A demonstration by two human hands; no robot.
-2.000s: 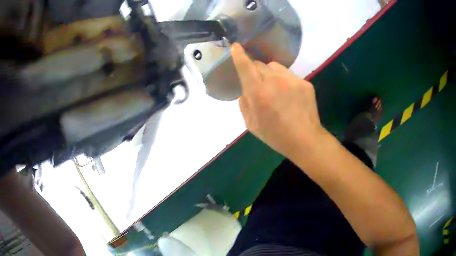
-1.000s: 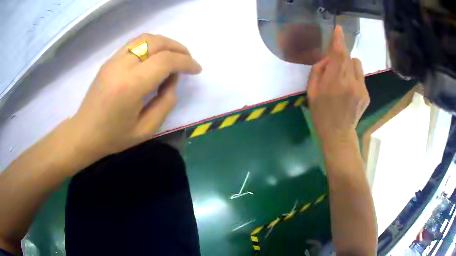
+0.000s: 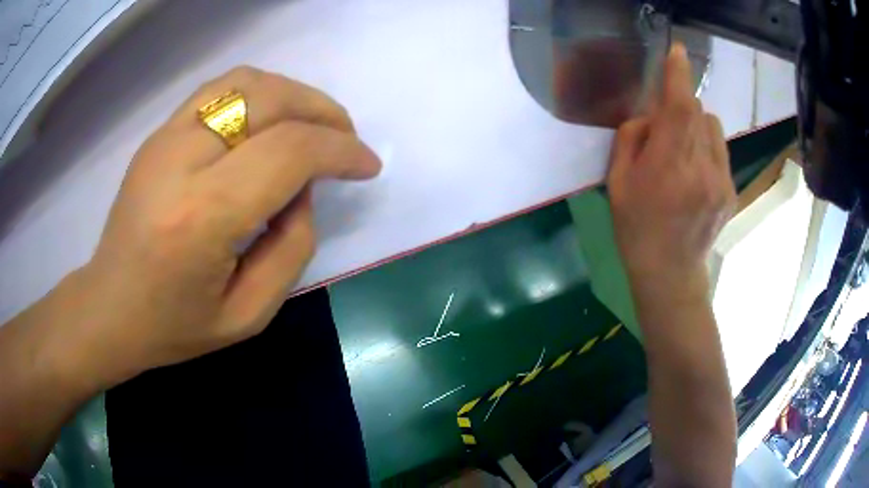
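The cutting machine (image 3: pixel 834 105) is dark and cut off at the top right. Its shiny rounded base plate (image 3: pixel 572 71) lies on the white table. My right hand (image 3: pixel 672 181) is over the table's edge, index finger extended up to the small metal part at the plate, other fingers curled; whether the fingertip touches is unclear. No object shows in it. My left hand (image 3: pixel 214 210), with a gold ring, is over the table at the left, fingers loosely bent and apart, with nothing visible in it.
The white table (image 3: pixel 448 124) has a thin red edge. Pale sheet with thin lines (image 3: pixel 33 33) shows at the top left. Below are my dark clothing (image 3: pixel 233 400), green floor (image 3: pixel 410 334) with yellow-black tape, and a pale box-like object (image 3: pixel 772 257) at the right.
Since two seconds ago the view has swung round and my left hand has come into view. Since one second ago it appears larger. My right index finger remains pointed at the plate.
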